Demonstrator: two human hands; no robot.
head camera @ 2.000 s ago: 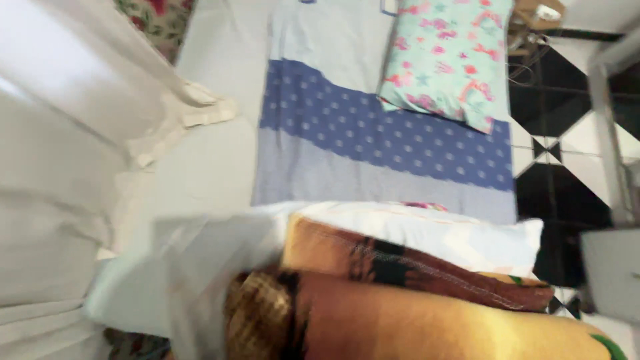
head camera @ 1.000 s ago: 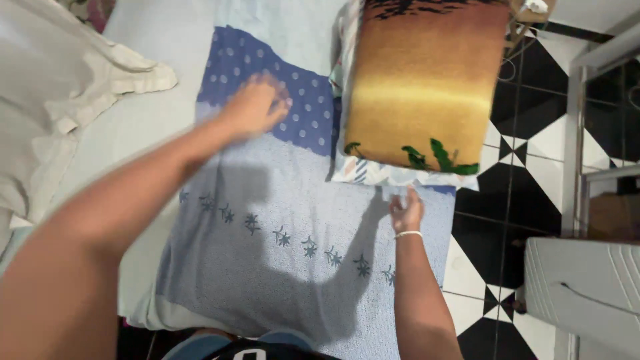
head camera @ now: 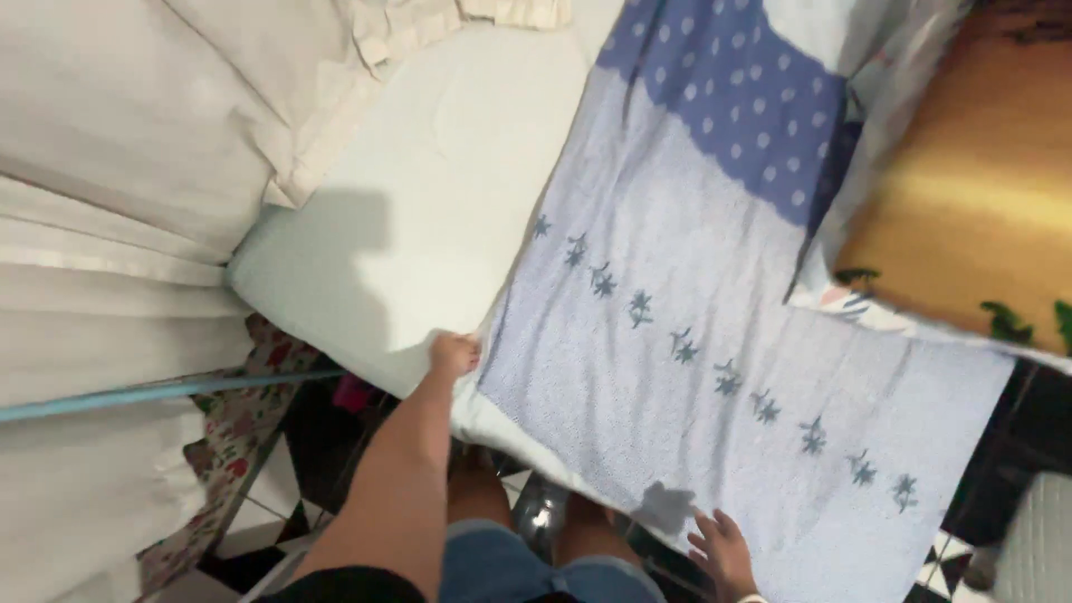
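Observation:
A blue patterned towel (head camera: 670, 335) lies over a pale fitted sheet (head camera: 452, 167) on a mattress. My left hand (head camera: 456, 353) is closed at the towel's lower left corner, gripping fabric there; whether sheet, towel or both, I cannot tell. Low over the towel's near edge, my right hand (head camera: 722, 548) has its fingers spread and holds nothing. To the right, a folded blanket (head camera: 971, 193) in orange and brown with green plant shapes rests on a white patterned cloth or pillow (head camera: 888, 314) on top of the towel.
Cream curtains (head camera: 126, 126) hang along the left, with a light blue pole (head camera: 167, 395) crossing them. A floral cloth (head camera: 239, 435) hangs below. At lower right stands a whitish piece of furniture (head camera: 1038, 536) on a black and white tiled floor (head camera: 942, 561).
My left hand has come from the dotted blue band to the towel's near left corner and closed on fabric. My right hand has left the folded blanket's near edge. The view has shifted left.

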